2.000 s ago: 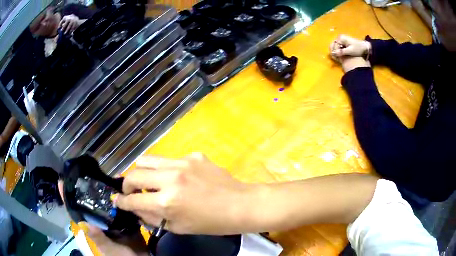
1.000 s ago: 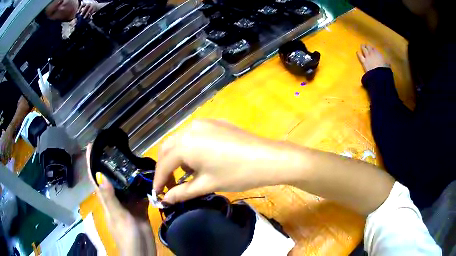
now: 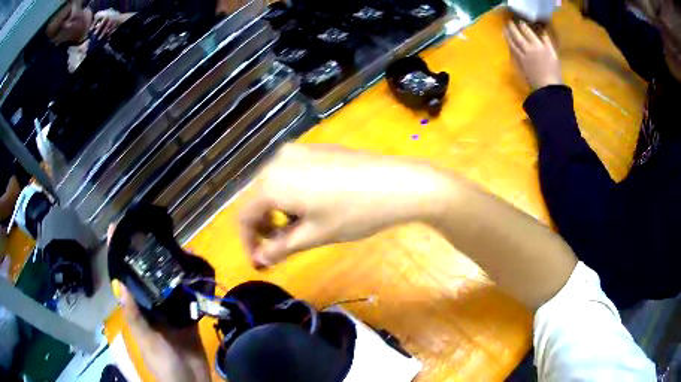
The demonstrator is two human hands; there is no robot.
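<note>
My left hand (image 3: 160, 343) holds the black head shell (image 3: 131, 231) at the lower left, its open back showing the circuit board (image 3: 151, 262). Thin wires with a pale plug (image 3: 209, 307) run from the board towards the black inner housing (image 3: 287, 354). That housing sits in a white body (image 3: 381, 357) at the bottom of the view. My right hand (image 3: 299, 205) is above the housing, blurred, fingers curled and apart from the wires. Whether something small is between its fingertips cannot be told.
Clear blister trays (image 3: 201, 112) are stacked at upper left, with black head assemblies (image 3: 332, 37) in trays beyond. Another black head assembly (image 3: 418, 82) lies on the yellow bench (image 3: 478, 149). A person in dark sleeves (image 3: 582, 164) is at right, one hand by a white object (image 3: 534, 9).
My right hand has let go of the pale plug and moved up from the housing. The other person's hand now reaches a white object.
</note>
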